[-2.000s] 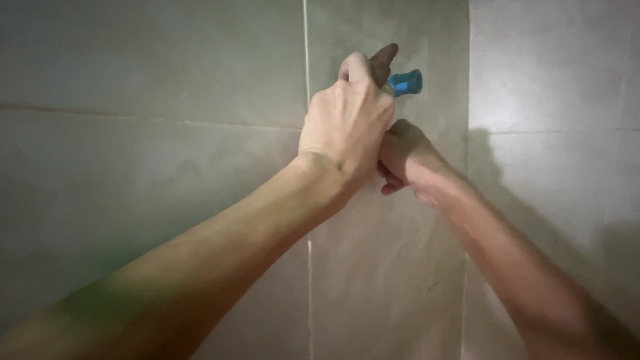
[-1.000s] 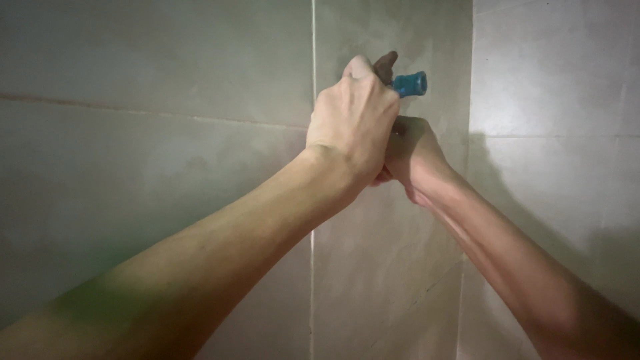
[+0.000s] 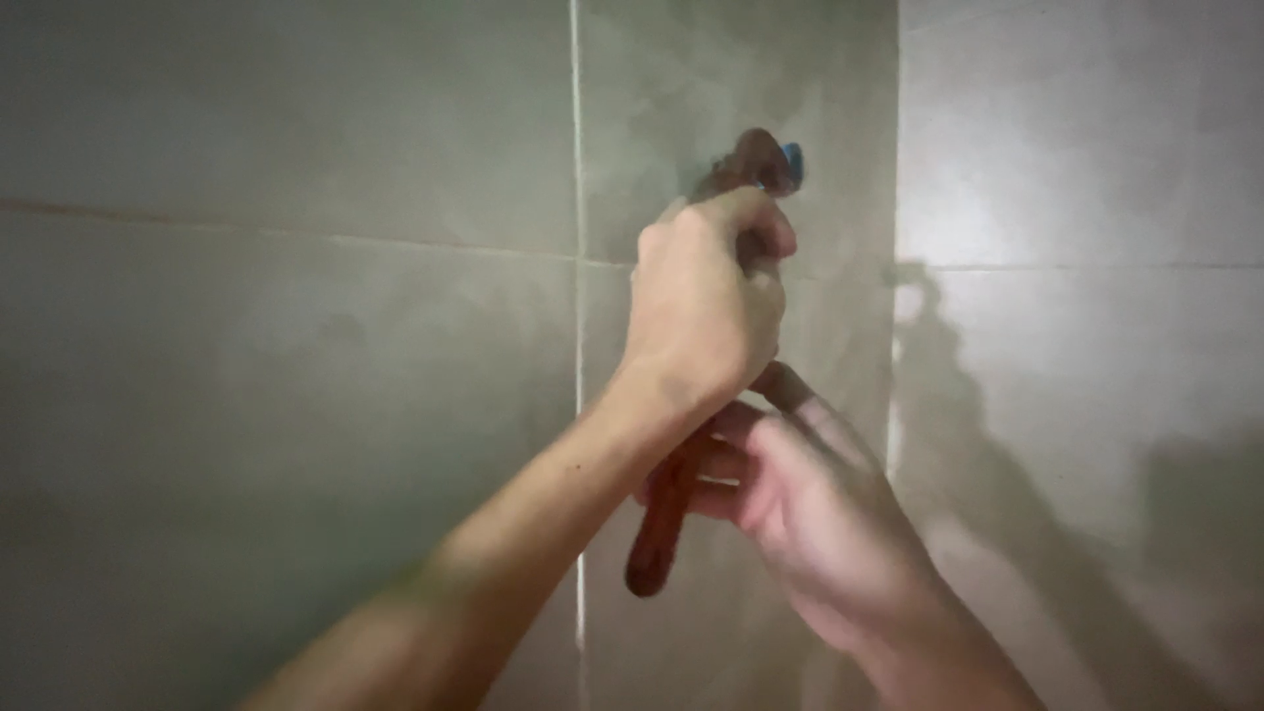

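Note:
A wrench with a dark red handle (image 3: 664, 523) slants up across the tiled wall, its dark head (image 3: 755, 163) at the blue fitting (image 3: 793, 166). Only a small part of that fitting shows behind the head. My left hand (image 3: 706, 286) is closed around the upper part of the tool, just below the head. Lower and to the right, my right hand (image 3: 810, 484) has its fingers curled loosely behind the handle, and the handle's rounded end sticks out below them. My left hand and wrist hide the middle of the tool.
Large grey tiles (image 3: 296, 375) with pale grout lines cover the wall. An inside corner stands to the right, where a lighter tiled wall (image 3: 1076, 138) meets it. Shadows of the arms and tool fall on that second wall.
The wrench's head now covers most of the blue fitting, which showed more fully before. Its handle has come into sight below my hands. My right hand's grip looks looser and its fingers are spread more.

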